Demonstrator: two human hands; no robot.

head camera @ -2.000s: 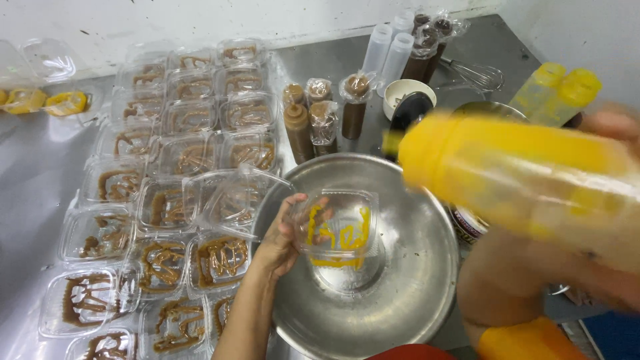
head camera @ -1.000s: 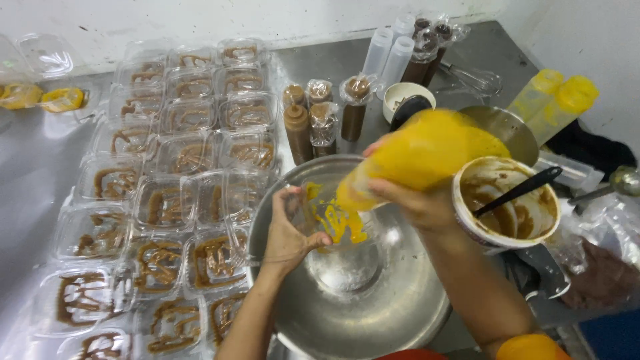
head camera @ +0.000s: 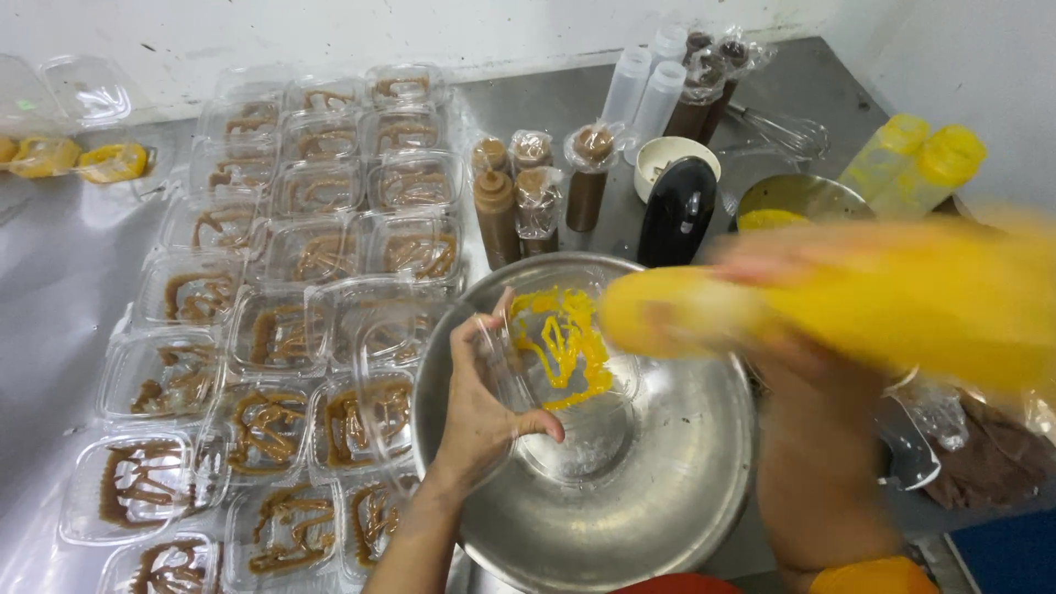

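Observation:
My left hand holds a clear plastic clamshell container over a large stainless steel bowl. Yellow sauce lies in squiggles inside the container, whose lid hangs open to the left. Blurred by motion, my right hand grips a squeeze bottle of yellow sauce. The bottle lies nearly level, its front end pointing left, close to the container's right side. Whether sauce is coming out cannot be seen.
Rows of clear containers with brown sauce fill the left. Brown squeeze bottles, a white bowl, a whisk and yellow-stained bottles stand behind the steel bowl. A metal pot is partly hidden behind my right hand.
More yellow sauce shows in the container than two seconds ago. Since one second ago, the yellow bottle has swung to a more level pose, now hiding the tub with the black-handled utensil.

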